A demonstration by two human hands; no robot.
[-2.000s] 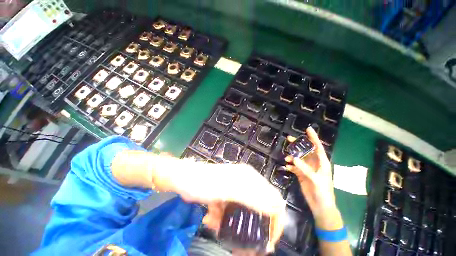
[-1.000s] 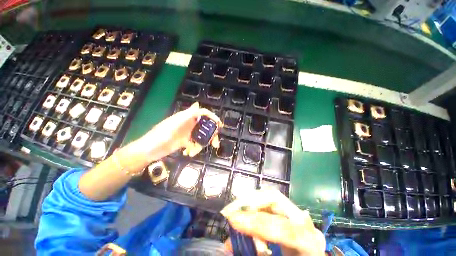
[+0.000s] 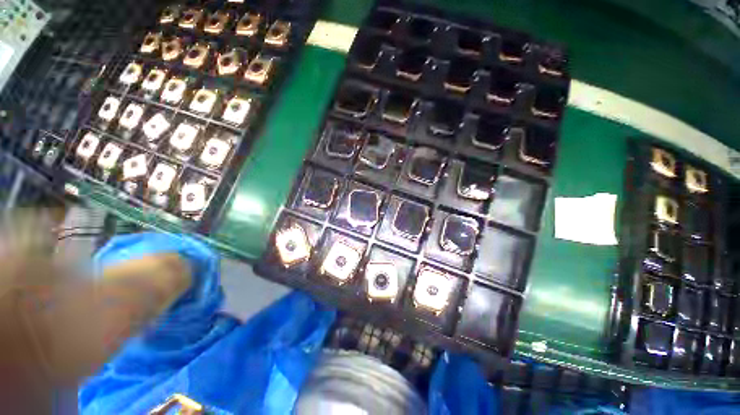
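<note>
My left hand (image 3: pixel 77 296) is a large blurred shape at the left edge, partly cut off, close to the camera and away from the trays. Its fingers and anything in them cannot be made out. My right hand is not in view. The black centre tray (image 3: pixel 389 312) holds mostly dark watches face up, such as one watch head (image 3: pixel 410 219) in a lower row. Its nearest row has several watches lying gold back up, one of them a watch back (image 3: pixel 342 260). Three pockets at its lower right, including one bare pocket (image 3: pixel 501 255), hold no watch.
The left tray (image 3: pixel 231 162) holds rows of gold and whitish watch backs. A darker tray (image 3: pixel 40 174) lies beyond it. A white paper slip (image 3: pixel 586 219) lies right of the centre tray. The right tray (image 3: pixel 635 267) has a few gold watches and dark pockets.
My left hand has left the centre tray with its watch and moved to the left edge. My right hand has gone out of view. The camera view has shifted.
</note>
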